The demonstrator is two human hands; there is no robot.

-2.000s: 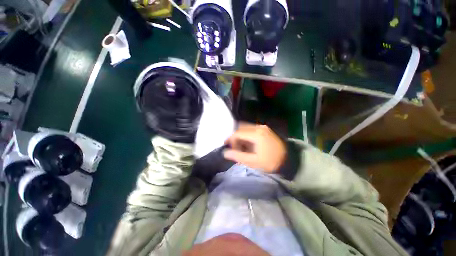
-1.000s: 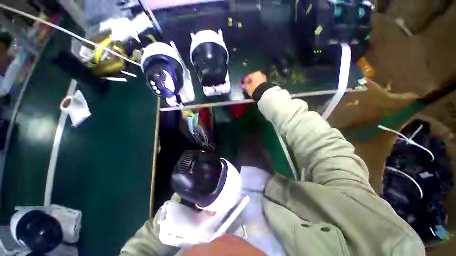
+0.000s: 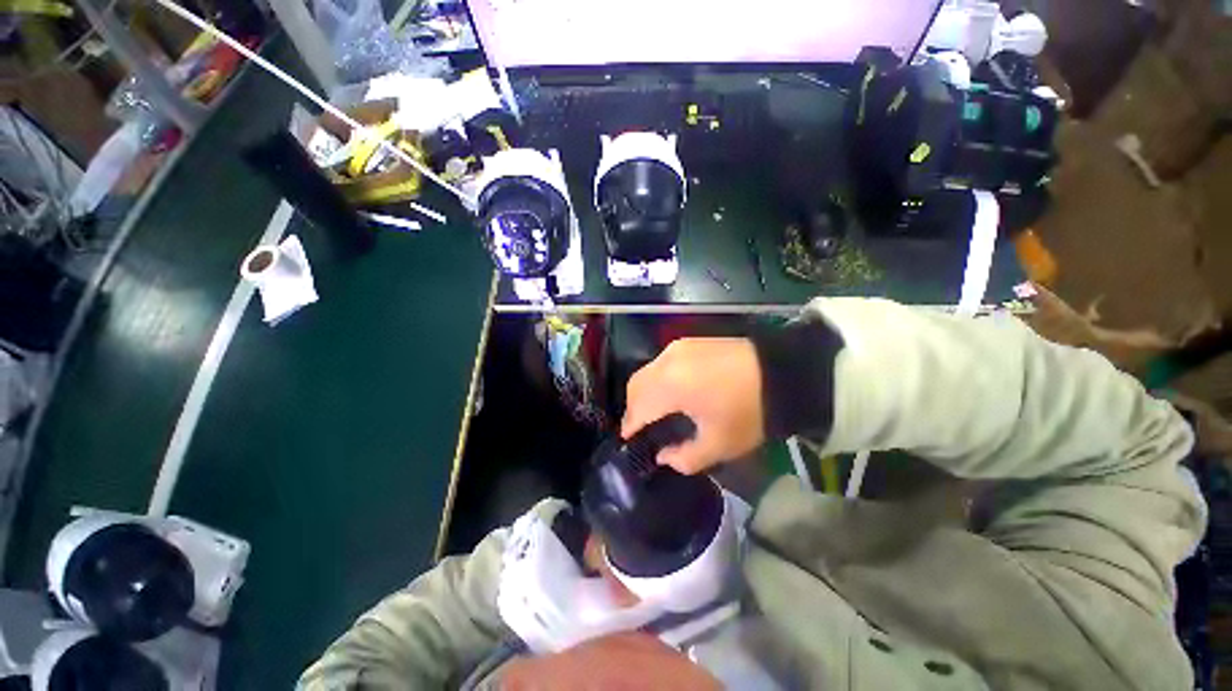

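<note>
A white dome camera with a glossy black ball head (image 3: 649,520) is held over my lap, ball pointing away from me. My left hand (image 3: 597,556) is mostly hidden under its white body; only a little skin shows, gripping it. My right hand (image 3: 700,398) is on the far side of the ball, its fingers closed on a small black ribbed piece (image 3: 659,443). The piece stands tilted at the ball; whether it is fully detached I cannot tell. The lens face is not visible.
Two cameras (image 3: 527,230) (image 3: 642,209) stand at the bench edge, with thin dark tools (image 3: 757,263) beside them. Coloured wires (image 3: 565,354) hang below. A tape roll (image 3: 264,266) and more cameras (image 3: 129,581) are at left. A teal-and-black machine (image 3: 1000,135) is at right.
The camera has been turned so its ball points away from me. My right hand reached to the bench and has come back to the ball. The ribbed piece now stands tilted in its fingers.
</note>
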